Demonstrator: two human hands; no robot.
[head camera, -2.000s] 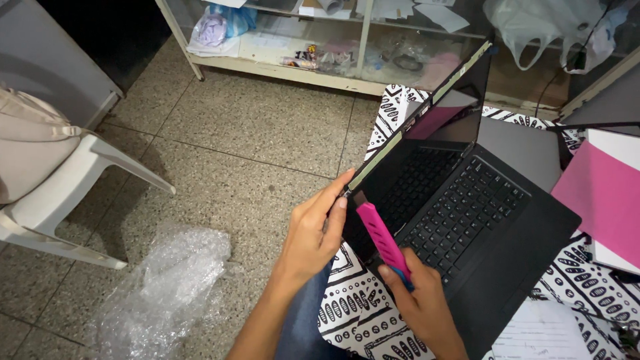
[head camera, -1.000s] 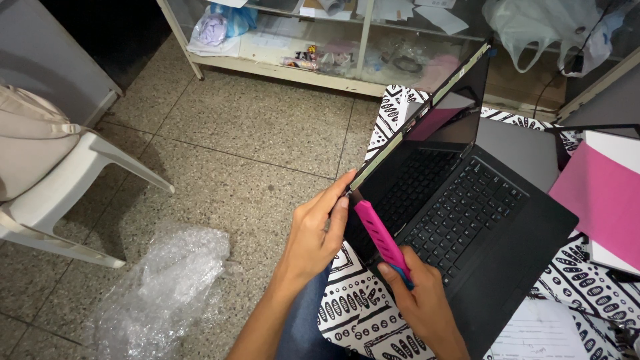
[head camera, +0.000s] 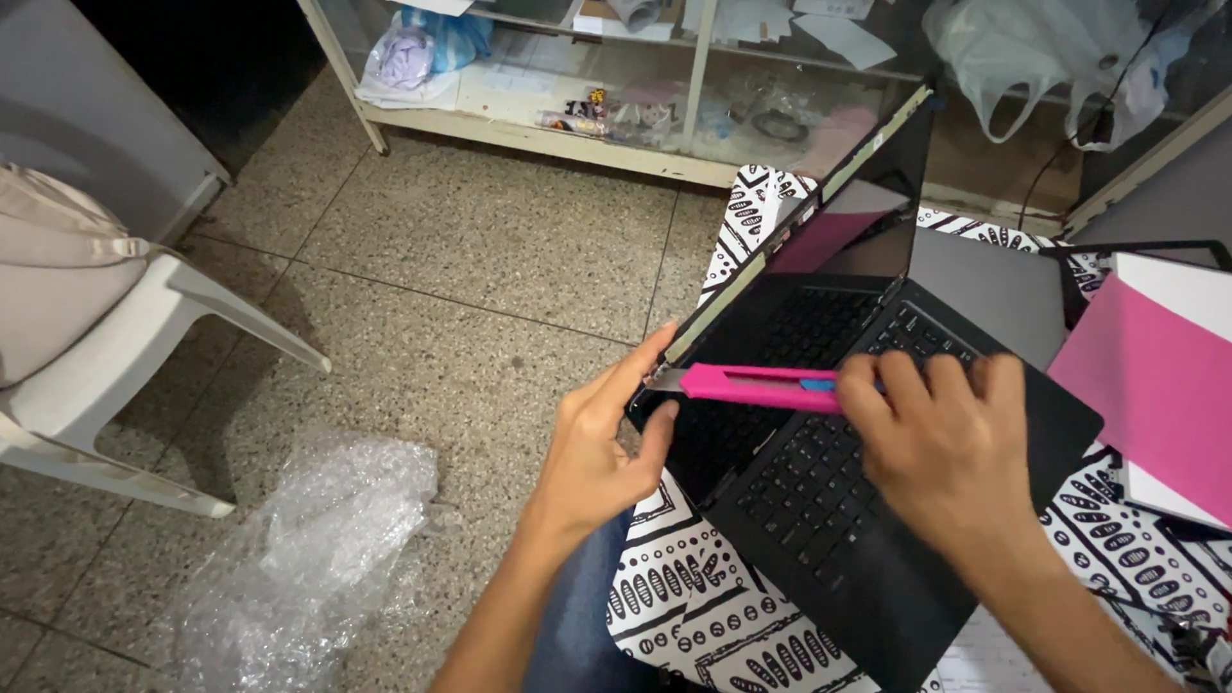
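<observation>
An open black laptop (head camera: 818, 500) lies on a black-and-white patterned cloth (head camera: 717, 616), its screen (head camera: 866, 231) raised, with a pale strip bared along the edge. My left hand (head camera: 606, 438) grips the near corner of that screen between thumb and fingers. In my right hand (head camera: 938, 423), above the keyboard, is a pink box cutter (head camera: 760, 387) with a blue slider. Its blade reaches the screen's corner, close to my left fingertips; whether the tip is wedged in the edge cannot be told.
A white plastic chair (head camera: 125, 356) holding a beige bag (head camera: 58, 260) stands at left. Bubble wrap (head camera: 318, 568) lies on the speckled floor. Behind is a glass-fronted cabinet (head camera: 539, 140). Right of the laptop lie a grey panel (head camera: 996, 289) and a pink sheet (head camera: 1145, 385).
My right hand has moved up over the keyboard, and the box cutter has swung from a steep slant to nearly level. My left hand still holds the screen's corner.
</observation>
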